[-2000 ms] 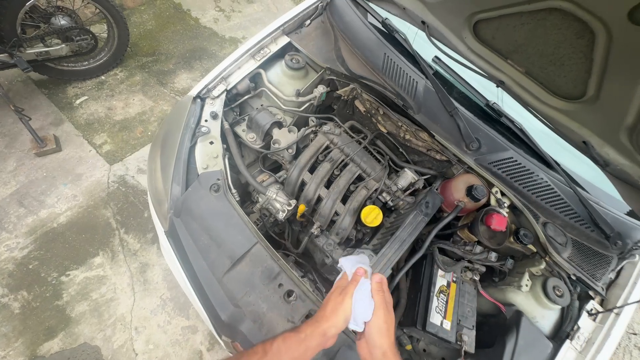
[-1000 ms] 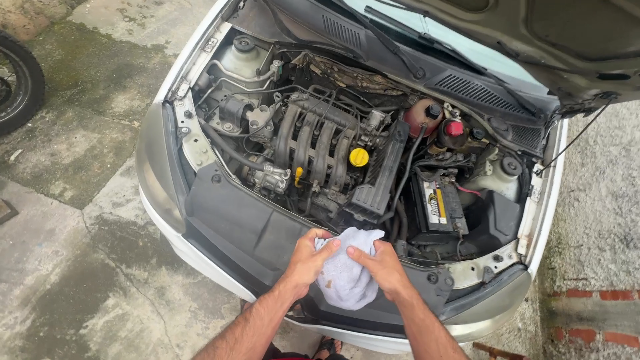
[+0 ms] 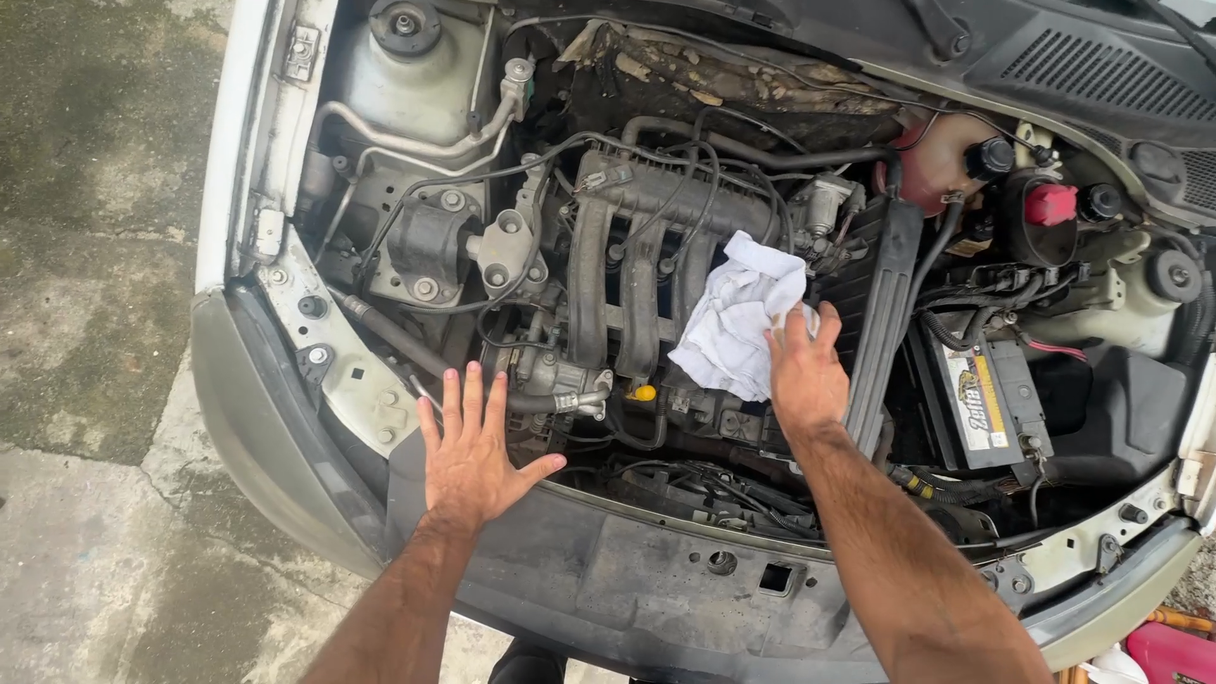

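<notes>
My right hand (image 3: 807, 370) grips the lower right edge of a crumpled white cloth (image 3: 736, 318), which lies over the right part of the black intake manifold (image 3: 641, 285). The cloth covers the spot where the yellow oil filler cap was. My left hand (image 3: 470, 446) is spread with its fingers apart over the front edge of the engine bay, holding nothing, near a metal hose fitting (image 3: 570, 401). The yellow dipstick handle (image 3: 643, 392) shows between the two hands, just below the manifold.
Right of the cloth stand the ribbed black air filter housing (image 3: 879, 304), the pinkish coolant tank (image 3: 940, 161) and the battery (image 3: 983, 404). The black front panel (image 3: 646, 579) runs along the near side. A headlight (image 3: 275, 427) is at left. A red container (image 3: 1178, 651) stands at lower right.
Both hands held the cloth in front of the engine a second ago. My left hand has let go and moved left; my right hand has carried the cloth onto the engine. The view is closer.
</notes>
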